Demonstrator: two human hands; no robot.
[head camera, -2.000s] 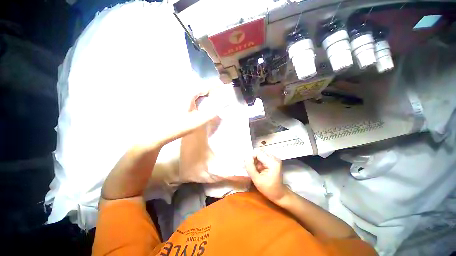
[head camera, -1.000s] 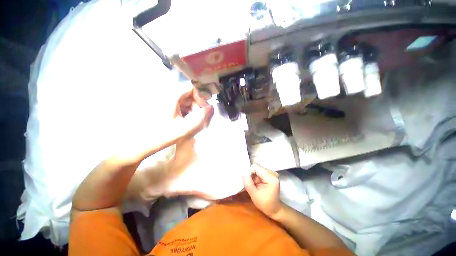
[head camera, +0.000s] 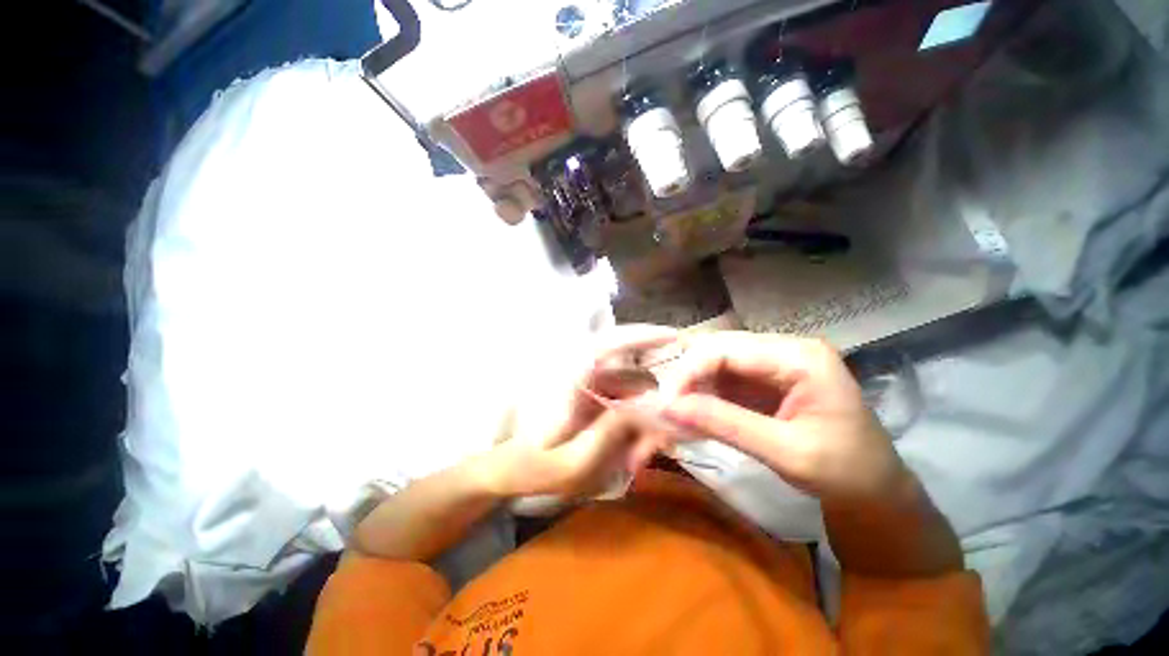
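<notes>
My left hand (head camera: 592, 442) and my right hand (head camera: 782, 404) are close together in front of my chest, just below the machine bed. Both hold a white fabric piece (head camera: 718, 464) between the fingers; its edge shows between them and a part hangs under my right hand. Much of the piece is overexposed or hidden by the fingers. The overlock machine (head camera: 436, 64) with its red label stands above my hands. The dark needle area (head camera: 571, 212) is up and left of my right hand, with neither hand at it.
A large white heap (head camera: 295, 320) lies left of the machine. A greyish-white heap (head camera: 1026, 449) lies at the right. Four white tension knobs (head camera: 731, 124) are on the machine front. A small dark tool (head camera: 801, 240) lies on the machine bed (head camera: 820, 288).
My left hand has left the needle area and come down towards my chest. My right hand has moved up and right. Both hands are now together at the fabric.
</notes>
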